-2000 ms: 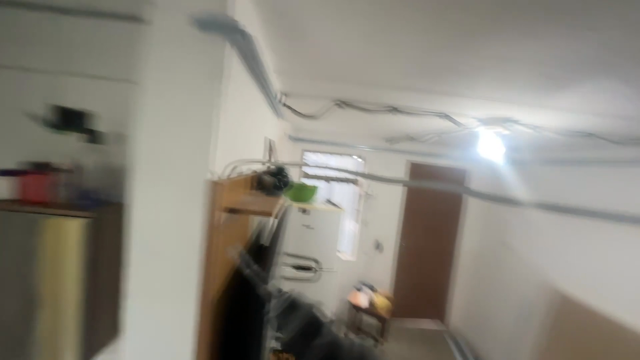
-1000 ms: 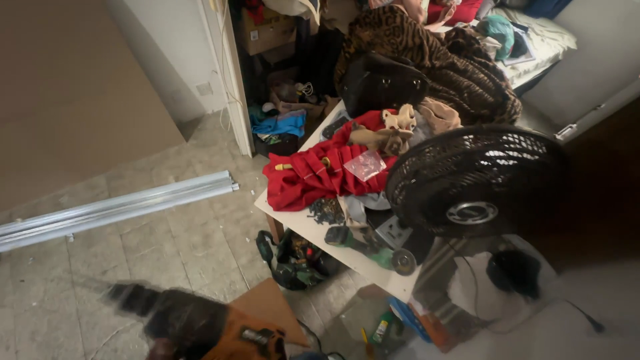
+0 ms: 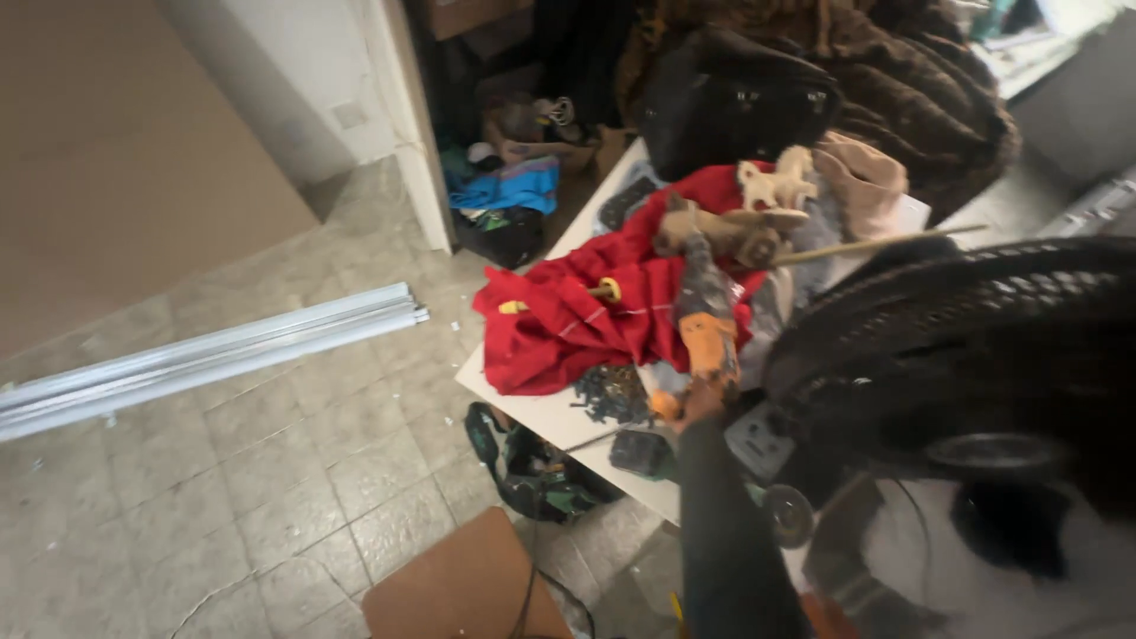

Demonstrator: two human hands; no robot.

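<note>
My right hand [image 3: 703, 401], at the end of a dark sleeve, is closed around the rear of an orange and dark grey power drill [image 3: 710, 342]. The drill lies over the white table, its front end pointing away beside a red cloth [image 3: 568, 324]. A wooden toy-like object [image 3: 701, 229] is near its tip, with a pale animal figure [image 3: 781, 182] behind. Dark screws or similar small hardware [image 3: 612, 395] and a dark battery-like block [image 3: 641, 453] lie left of my hand. My left hand is not in view.
A large black fan [image 3: 958, 355] stands close on the right. Metal profiles [image 3: 213, 351] lie on the tiled floor at left. A brown board [image 3: 466, 581] and a dark patterned bag [image 3: 532, 470] are below the table edge. A cable hangs nearby.
The drill, over the floor at lower left a second ago, is now over the table with my right hand on it. The view has swung down from the room and come nearer the table.
</note>
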